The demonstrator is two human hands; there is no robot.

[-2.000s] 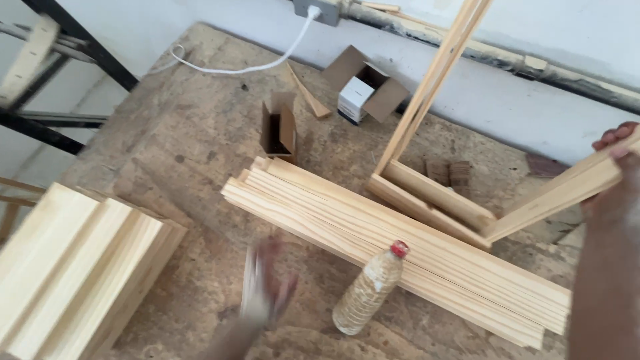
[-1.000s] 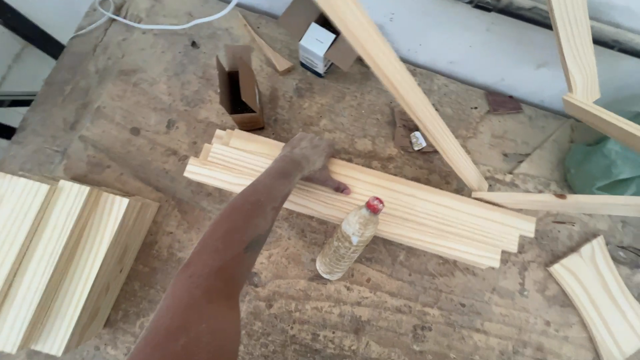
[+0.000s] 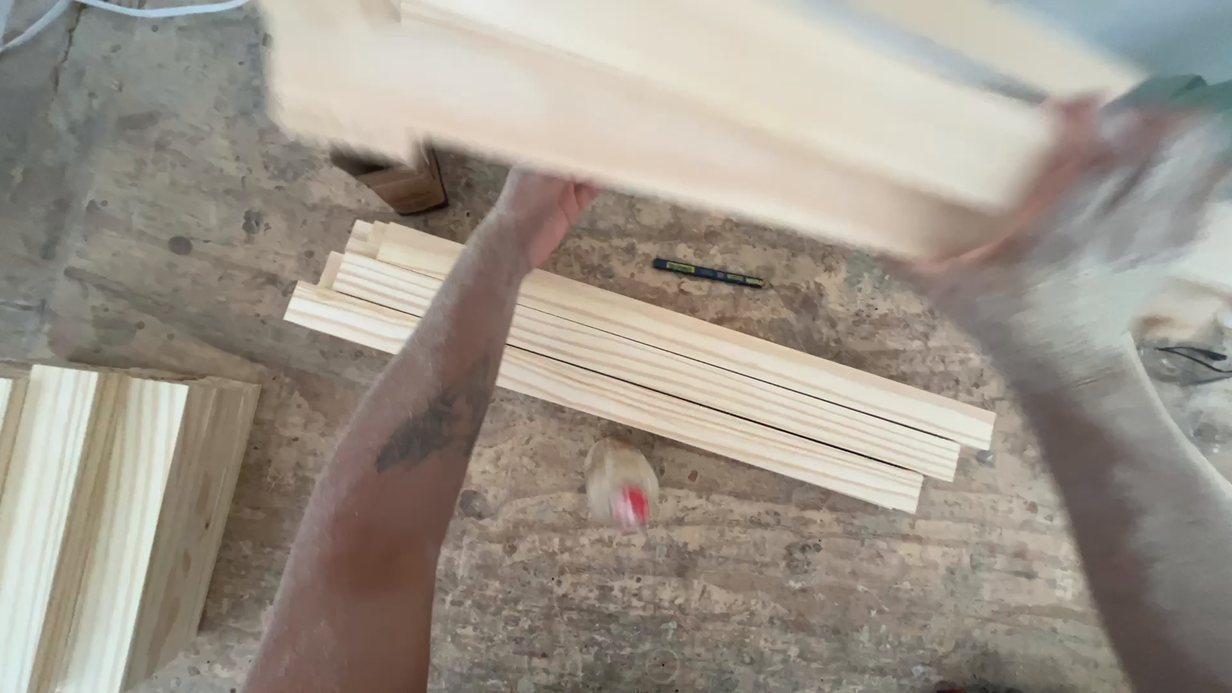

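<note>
Pale wooden boards [image 3: 674, 125], blurred by motion, are held up across the top of the view. My right hand [image 3: 1068, 202] grips their right end. Beneath their lower edge is my left hand [image 3: 553, 212], its fingers largely hidden by the boards, so its hold cannot be told. Below lies a row of pine strips [image 3: 674, 375] on the worn wooden table [image 3: 770, 597], partly covered by my left forearm. A bottle with a red cap [image 3: 621, 481] stands just in front of the strips. A dark marker or pencil [image 3: 708, 273] lies behind them.
Stacked pine boards [image 3: 115, 520] occupy the left front of the table. A small open cardboard box [image 3: 409, 183] is partly hidden behind the raised boards. A white cable [image 3: 144, 10] crosses the top left corner. Something green [image 3: 1179, 91] shows at the upper right.
My left hand has left the pine strips, where it rested a second ago, and moved up under the boards. The boards now raised hide much of the back of the table. My right hand has come into view.
</note>
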